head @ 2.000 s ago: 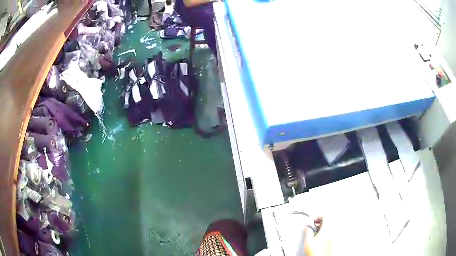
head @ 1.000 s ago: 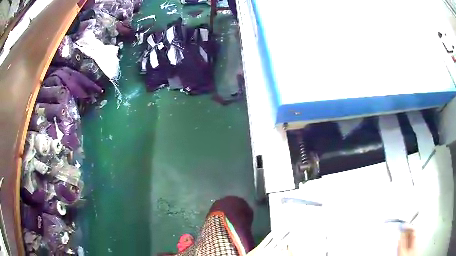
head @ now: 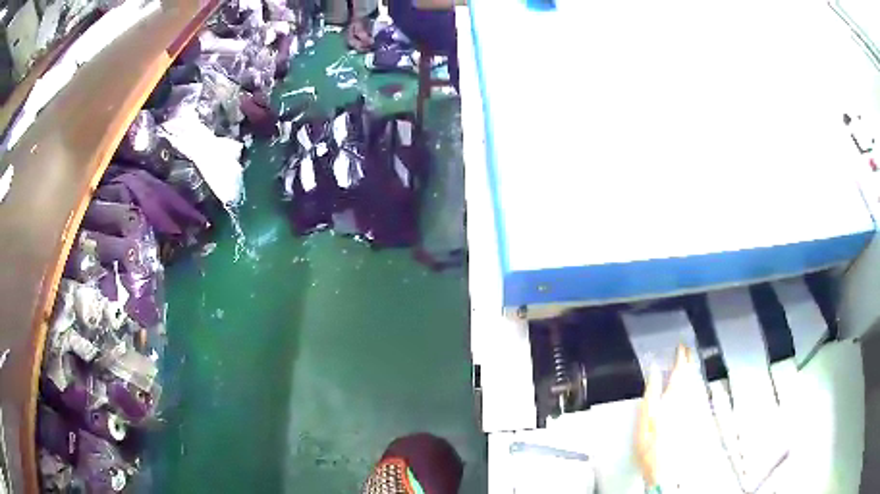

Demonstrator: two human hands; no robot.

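A pale grey fabric piece with dark edges (head: 659, 331) lies on the black conveyor belt (head: 608, 355), its far end under the white fusing machine cover. One hand, apparently my right hand (head: 664, 410), is over its near end with fingertips against it. The hand is overexposed, and its grip cannot be told. A pale strip (head: 741, 347) and another pale strip (head: 799, 314) lie farther right, running from the feed table (head: 820, 425) into the opening. Another flat piece (head: 550, 473) lies at the table's near left. My left hand is not in view.
The fusing machine cover (head: 675, 145) has a blue edge. A coiled spring fitting (head: 562, 371) is left of the belt. Dark tied bundles (head: 357, 183) lie on the green floor. Wrapped rolls (head: 106, 318) line the brown table (head: 68, 193). Part of a person (head: 425, 24) shows at the far end.
The hand has moved up and left to the belt opening. The leftmost piece there is a new one; the earlier one has gone under the cover. The view has tilted up.
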